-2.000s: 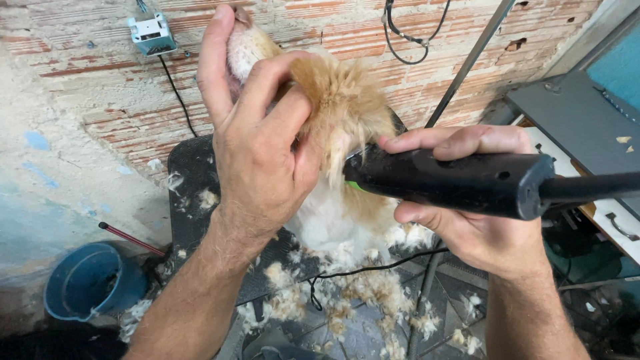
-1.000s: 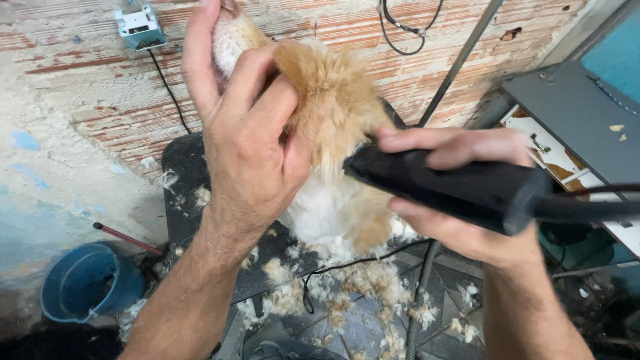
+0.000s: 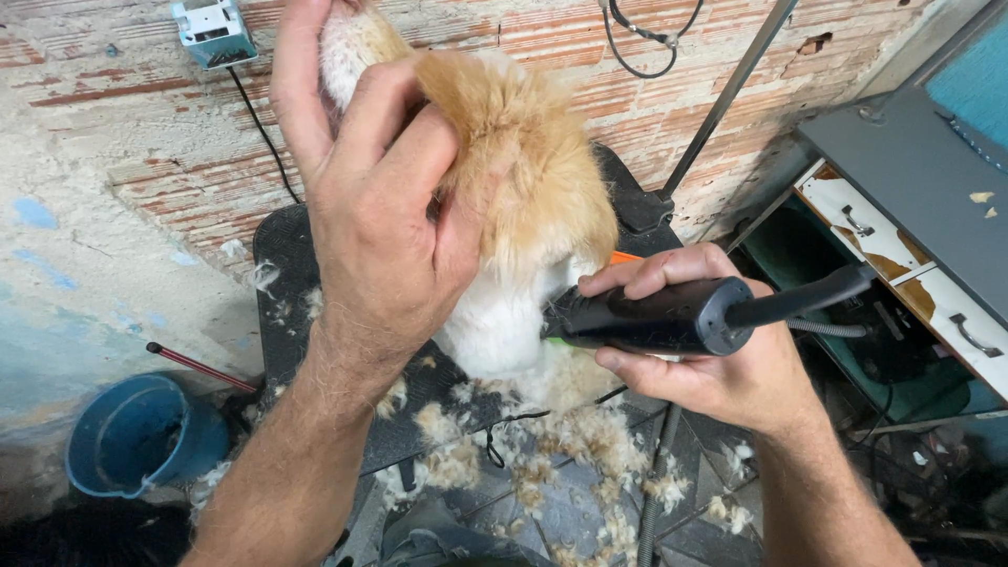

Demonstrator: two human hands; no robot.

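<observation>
A tan and white dog point(image 3: 524, 169) is on a black grooming table point(image 3: 285, 315). My left hand point(image 3: 378, 189) grips the dog's muzzle, which points up at the upper left, with fingers curled over the head. In my right hand point(image 3: 701, 354) is a black corded electric clipper point(image 3: 646, 316). Its blade end rests against the white fur on the right side of the dog's chest; the blade itself is mostly hidden. A bit of orange point(image 3: 626, 257) shows behind the clipper. Cut tan and white fur point(image 3: 583, 445) lies below, on the table edge and the floor.
A brick wall point(image 3: 189, 197) stands close behind, with an outlet box point(image 3: 213, 33) and cord. The metal grooming arm point(image 3: 728, 98) rises at the back right. On the right is a grey-topped cabinet point(image 3: 890, 150) with worn drawers. A blue bucket point(image 3: 146, 437) stands lower left. A hose point(image 3: 661, 472) runs below.
My right hand and the clipper have moved down from beside the dog's neck to the lower white chest fur. My left hand still holds the muzzle up.
</observation>
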